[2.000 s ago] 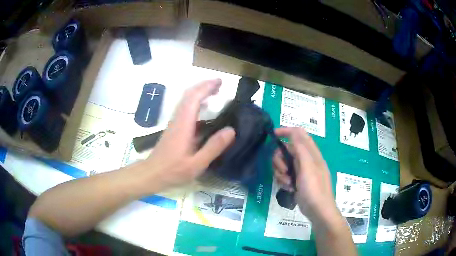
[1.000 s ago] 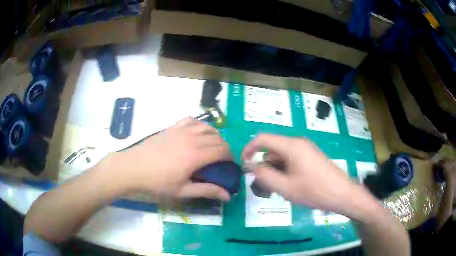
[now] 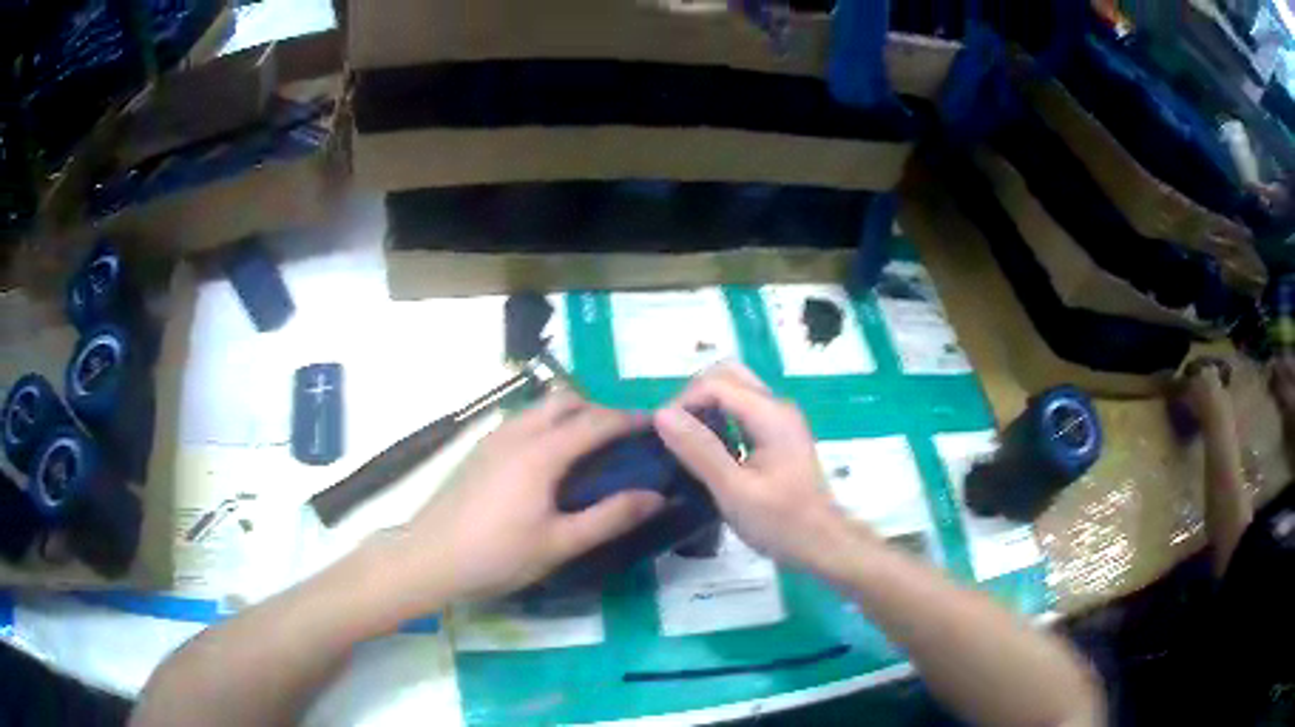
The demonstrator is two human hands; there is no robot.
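A dark blue-black speaker body (image 3: 615,476) lies in front of me over the teal sheet. My left hand (image 3: 526,490) grips it from the left, thumb along its near side. My right hand (image 3: 753,462) has its fingertips together at the speaker's right end; what they pinch there is too small and blurred to tell. A mallet (image 3: 412,457) lies on the white top behind my left hand, black grip towards the left. A button panel with plus and minus (image 3: 318,413) lies flat further left.
A cardboard tray (image 3: 173,426) at left holds several speakers. A small dark block (image 3: 260,290) lies behind the panel. Long cardboard bins (image 3: 625,154) stand at the back. Another speaker (image 3: 1058,432) is at right, beside another person's arm (image 3: 1219,447). A dark strip (image 3: 739,665) lies near the front edge.
The view has shifted. My right hand has moved in from the speaker's right side to its end. The mallet, largely hidden one second ago, now shows more fully. My left hand keeps its grip.
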